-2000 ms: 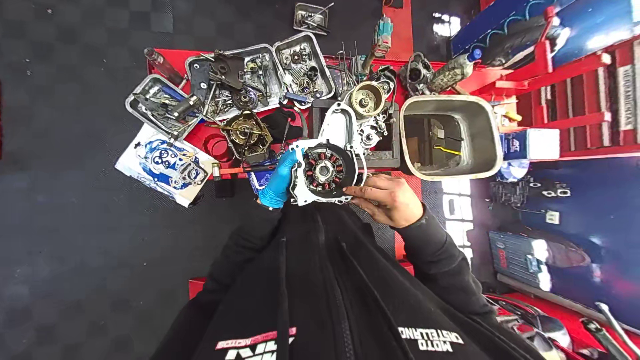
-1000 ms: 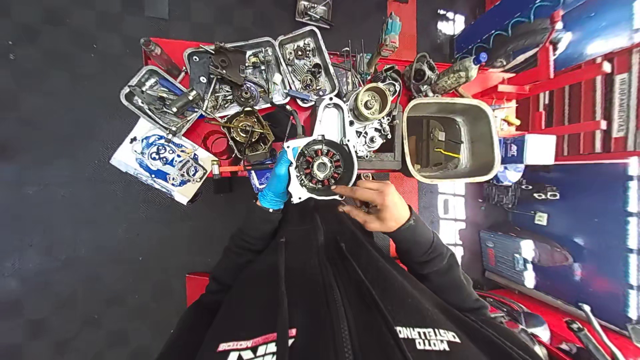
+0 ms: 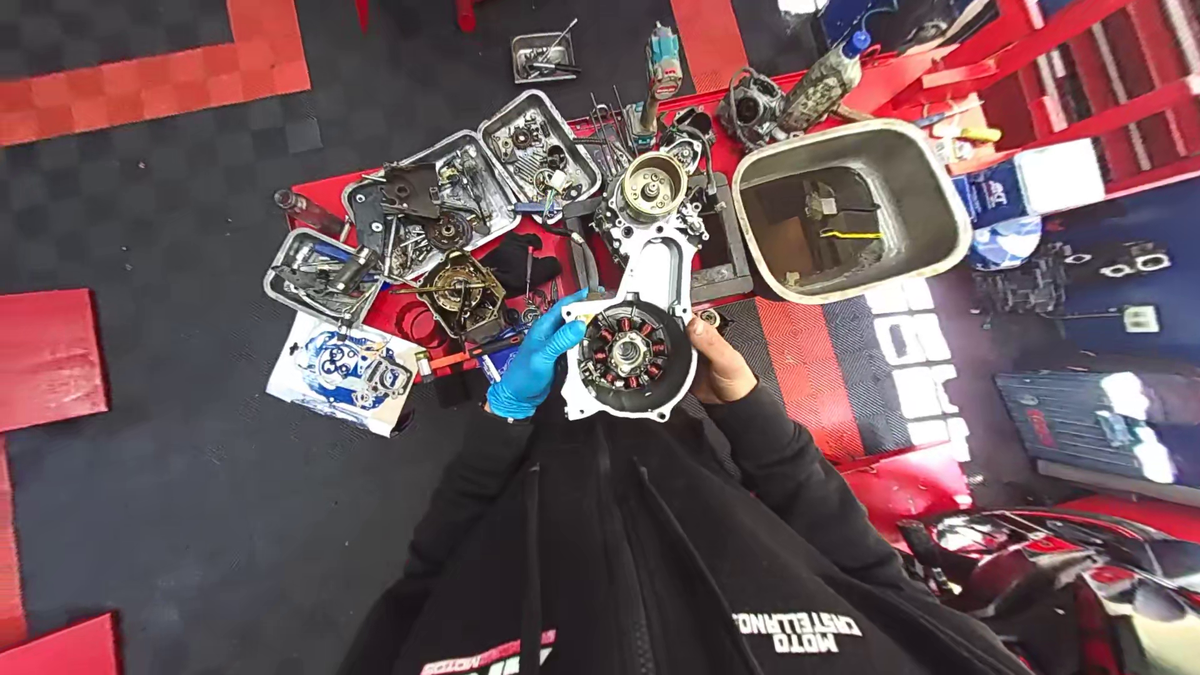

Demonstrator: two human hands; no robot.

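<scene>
My left hand (image 3: 536, 364), in a blue glove, grips the left edge of a light metal engine cover (image 3: 661, 272). Bare, my right hand (image 3: 720, 361) holds the same cover at its right edge, its thumb on the rim. A stator (image 3: 628, 352) with reddish windings sits in the cover's round dark recess, facing up. The cover is close in front of my chest, its narrower arm pointing away from me. Just beyond that arm stands an engine block (image 3: 614, 220) with a round brass-coloured flywheel or rotor (image 3: 653, 187). My fingers under the cover are hidden.
A large metal basin (image 3: 954, 202) stands at the right of the red bench. Metal trays (image 3: 514, 192) of engine parts lie at the left, near an open engine casing (image 3: 461, 292) and a gasket sheet (image 3: 309, 375). A teal power tool (image 3: 664, 61) and a bottle (image 3: 825, 84) are at the back.
My right hand has gone from the stator's lower edge to the cover's right edge. My left hand keeps its hold on the cover. The view has shifted.
</scene>
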